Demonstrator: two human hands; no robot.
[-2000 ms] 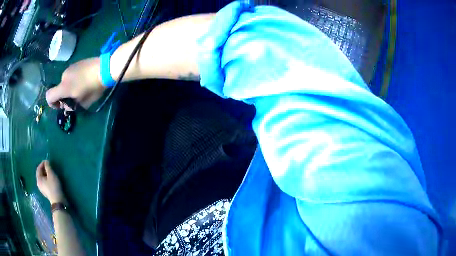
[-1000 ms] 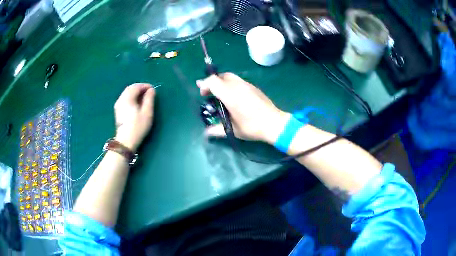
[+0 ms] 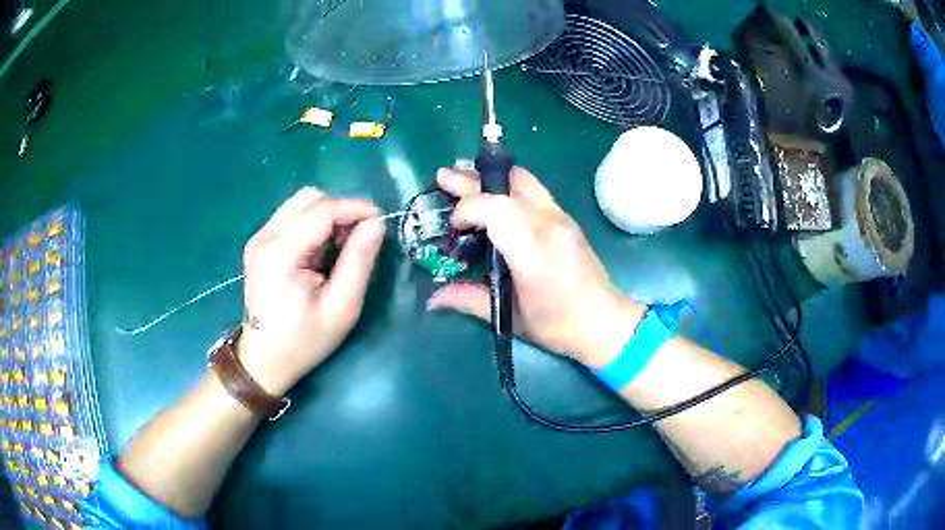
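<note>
My left hand (image 3: 306, 274) pinches a thin silvery solder wire (image 3: 192, 300); its short end reaches toward the device and its tail trails to the left. My right hand (image 3: 528, 259) holds the black soldering iron (image 3: 495, 171) upright across the fingers, its metal tip pointing away from me toward the clear hood. The right fingers are also around the side of a round black device (image 3: 422, 219), which has a green circuit board (image 3: 441, 261) at its near edge. The right fingers hide part of the device.
Two yellow-orange batteries (image 3: 367, 129) lie beyond the device, near the clear fume hood (image 3: 425, 41). A fan grille (image 3: 601, 70), white round container (image 3: 649, 180), iron stand (image 3: 738, 145) and beige roll (image 3: 881, 219) are at right. A battery tray (image 3: 41, 362) is at left.
The head view has turned down to the bench and come closer. My left hand has moved right, bringing the solder wire's end beside the device. The iron still points away from me.
</note>
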